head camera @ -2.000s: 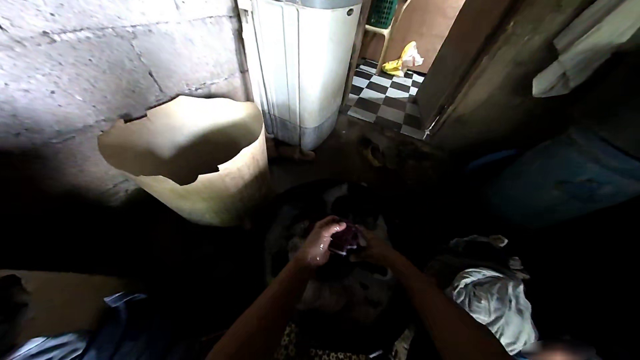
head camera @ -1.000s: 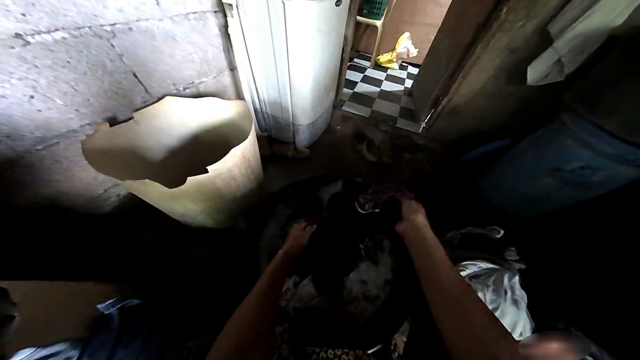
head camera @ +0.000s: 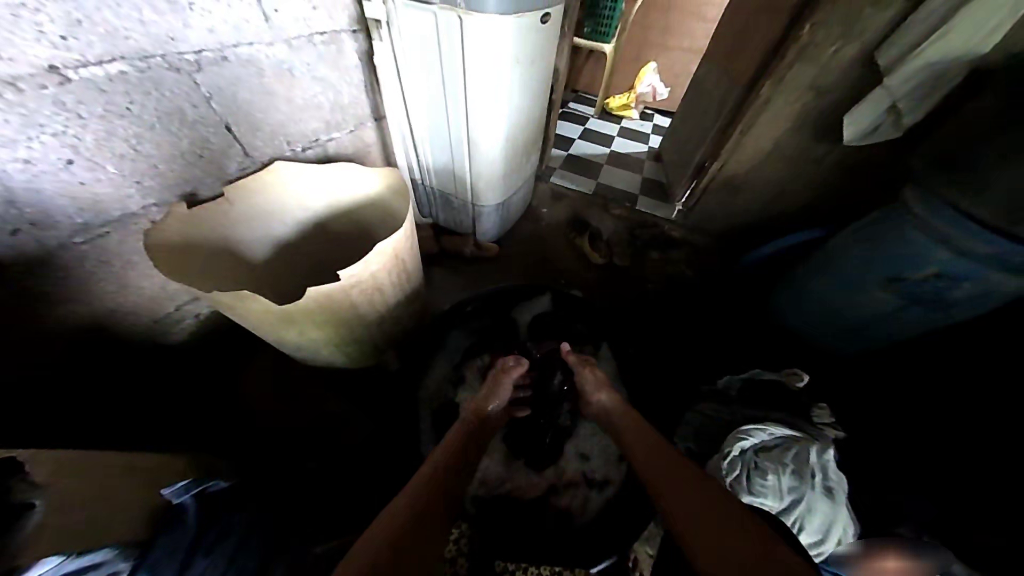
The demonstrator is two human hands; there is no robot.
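Observation:
Both hands are over a dark round basin (head camera: 436, 352) holding whitish, sudsy-looking contents. Between them is a wet dark cloth (head camera: 548, 400), its shape hard to make out in the shade. My left hand (head camera: 504, 388) grips the cloth's left side, some fingers curled and the thumb on top. My right hand (head camera: 592, 380) has hold of its right side, thumb pointing up and most fingers hidden behind the cloth. A heap of pale, wet-looking cloth (head camera: 788, 480) lies to the right of the basin.
A pale plastic drum (head camera: 352, 312) with a jagged rim stands at the left by a block wall. Behind it is a white appliance cabinet (head camera: 496, 104). A blue barrel (head camera: 904, 272) is at the right. A doorway shows checkered floor (head camera: 612, 152); dark blue cloth (head camera: 200, 520) lies lower left.
The hands were spread apart over the basin one second ago and are now closer together around the dark cloth. Two seconds ago they held a purplish cloth close together.

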